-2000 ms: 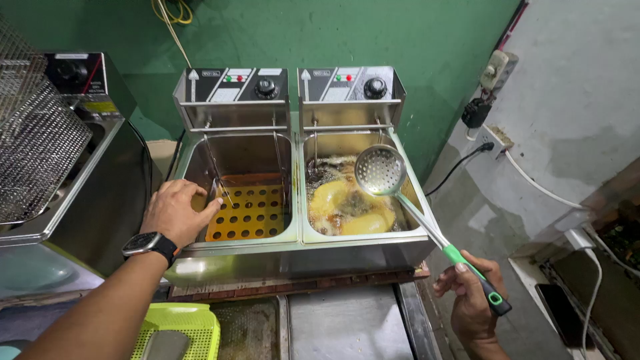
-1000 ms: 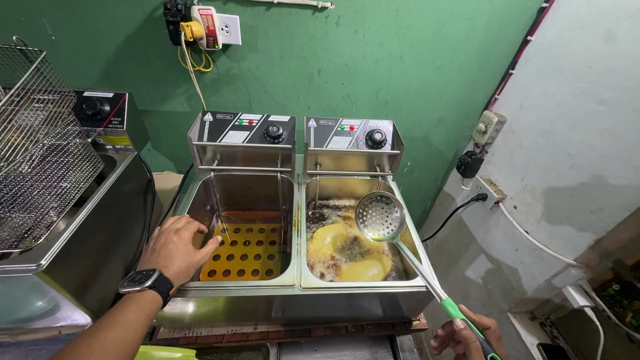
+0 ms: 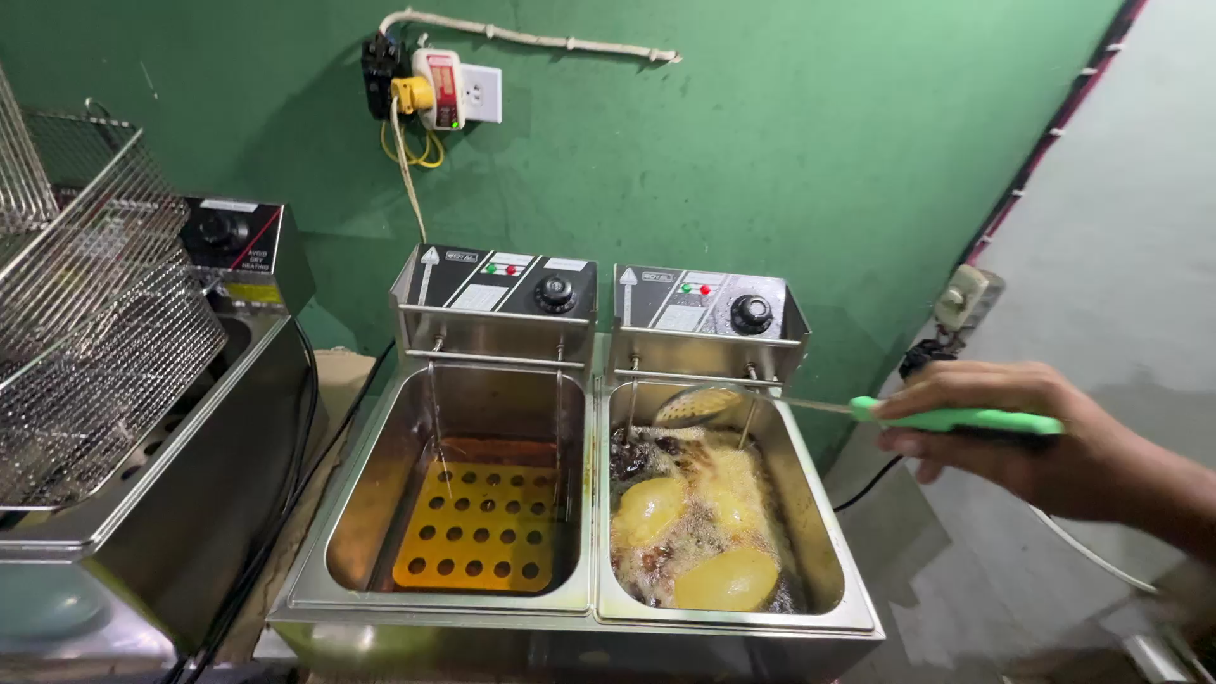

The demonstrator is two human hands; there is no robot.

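Note:
My right hand (image 3: 1035, 437) grips the green handle of a perforated metal skimmer (image 3: 703, 405). Its bowl is tilted over the back of the right tank (image 3: 817, 494) of a double electric deep fryer, just above the foaming oil. Pale yellow puffed pieces of food (image 3: 727, 579) float in the bubbling oil there. In the left tank (image 3: 356, 532), a plate with round holes (image 3: 475, 522) lies under still amber oil. My left hand is out of view.
At the left stands another steel fryer (image 3: 218, 418) with wire baskets (image 3: 104, 399) on it. Black cables (image 3: 285, 494) run between the fryers. Plugs and an outlet (image 3: 483, 93) are on the green wall. A grey wall (image 3: 1121, 285) rises at the right.
My right hand has lifted, bringing the skimmer from a steep slant to nearly level. My left hand, earlier at the left tank's edge, has left the view. The view has shifted up.

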